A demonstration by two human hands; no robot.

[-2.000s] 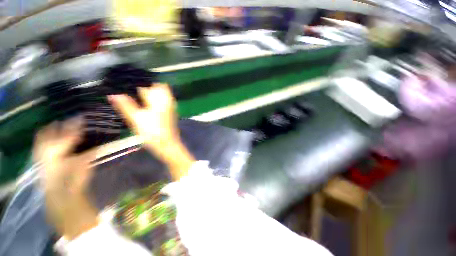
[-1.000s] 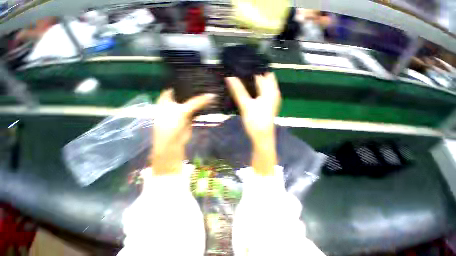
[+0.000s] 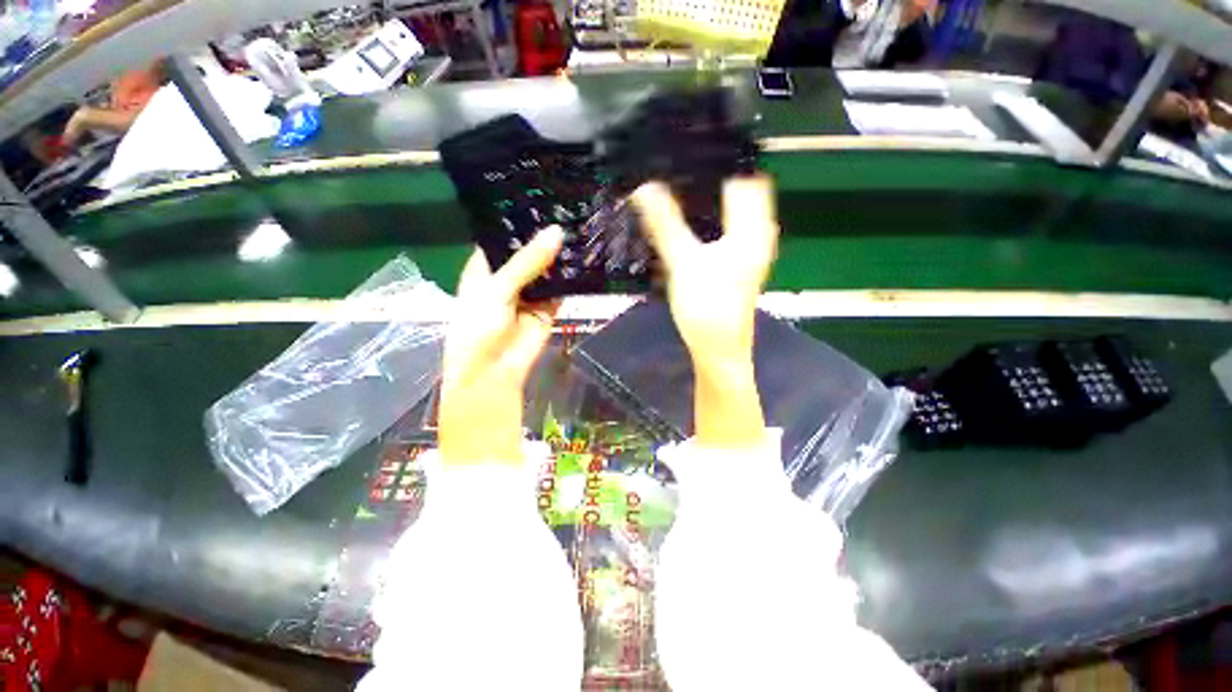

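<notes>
Black keypad panels (image 3: 534, 189) with white digits are fanned out in front of me, raised over the near edge of the green conveyor. My left hand (image 3: 493, 318) grips their lower left part, thumb across the front. My right hand (image 3: 713, 257) holds the right part of the fan, fingers spread around blurred black panels (image 3: 682, 135). A clear poly bag (image 3: 331, 385) lies flat at the left of the work. A dark sheet or pack in clear plastic (image 3: 757, 385) lies under my right forearm. Stacks of panels (image 3: 1034, 385) stand at the right.
A hammer (image 3: 76, 412) lies at the far left. The covering with red lettering (image 3: 615, 541) is under my forearms. The green conveyor (image 3: 919, 230) runs across behind. Beyond it are a yellow perforated tray (image 3: 709, 20), a phone-like device (image 3: 774, 83) and other people (image 3: 878, 30).
The view has swung left since two seconds ago and is now sharper. Both hands still hold the black panels, which now fan out more clearly.
</notes>
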